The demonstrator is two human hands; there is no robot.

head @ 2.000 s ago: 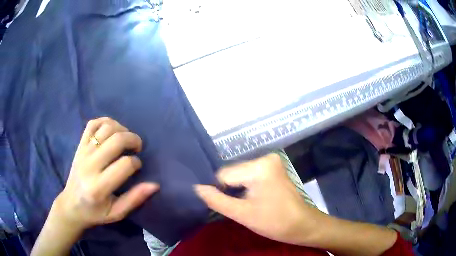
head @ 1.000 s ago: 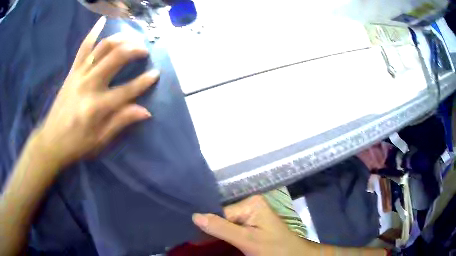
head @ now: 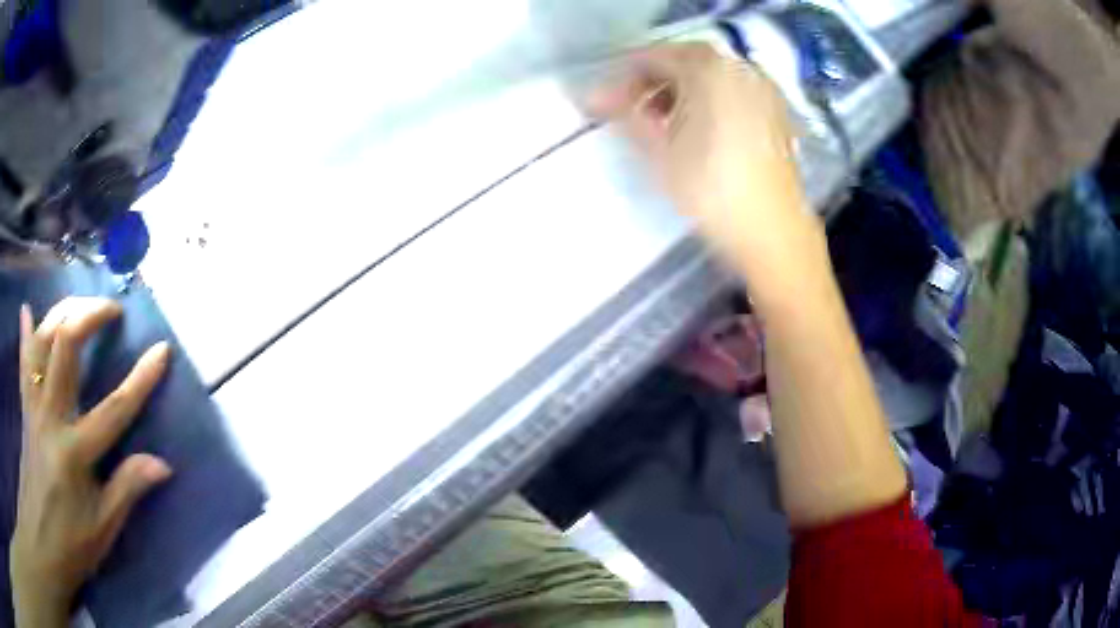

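Observation:
Dark navy fabric (head: 184, 491) lies at the left end of the white machine bed, its edge running up toward the needle area near a blue knob (head: 125, 242). My left hand (head: 92, 429) rests on the fabric with fingers spread, pressing it flat. My right hand (head: 694, 117) is at the far right end of the bed, blurred, with fingers curled. It covers what lies there, and I cannot tell if it holds something.
A ruler strip (head: 491, 460) runs along the bed's front edge. Dark cloth (head: 688, 491) and pink pieces (head: 725, 356) lie below that edge. A tray with dark and blue items (head: 835, 55) is beyond my right hand. Brown cloth (head: 1019, 117) is at upper right.
My right hand has let go of the fabric's near edge and moved to the bed's far right end. My left hand stays on the fabric. The view has swung to the right.

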